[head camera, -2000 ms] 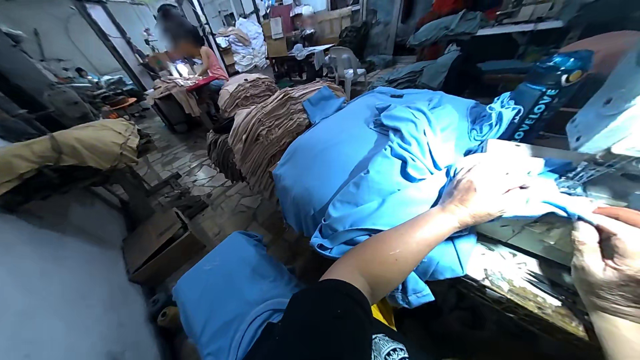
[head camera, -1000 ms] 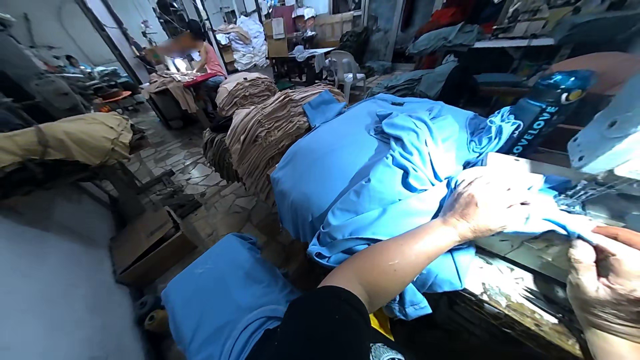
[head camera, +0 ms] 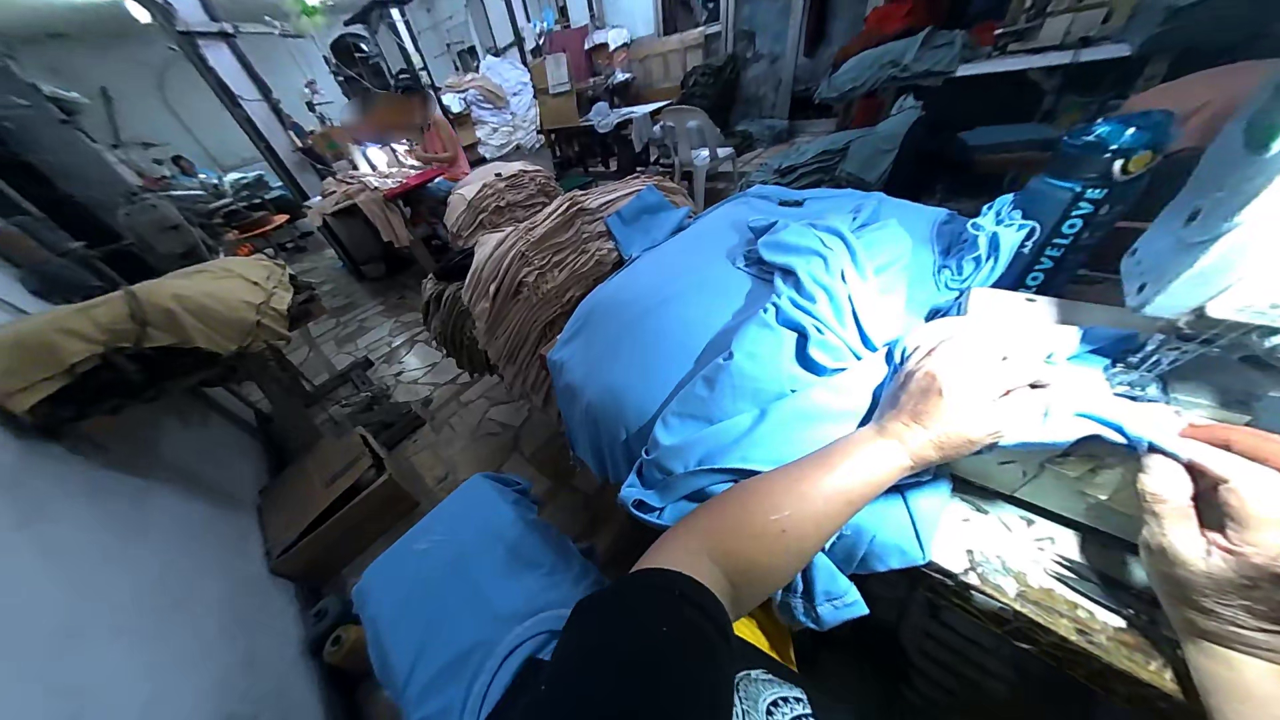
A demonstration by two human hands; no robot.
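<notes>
My left hand (head camera: 955, 385) presses on light blue fabric (head camera: 780, 370) beside the needle area of a sewing machine (head camera: 1200, 235) at the right. Between thumb and fingers, my right hand (head camera: 1215, 510) pinches the edge of the same fabric, in front of the machine's needle and thread parts. The fabric under my left hand is bright with glare. A large heap of blue garments spreads to the left of the machine. The fingertips of my left hand are partly lost in the glare.
A dark blue bottle (head camera: 1085, 205) stands behind the machine bed. Stacks of brown fabric (head camera: 540, 270) lie beyond the blue heap. Folded blue fabric (head camera: 470, 590) is at lower left, near a cardboard box (head camera: 335, 500). A person (head camera: 440, 140) sits at a far table.
</notes>
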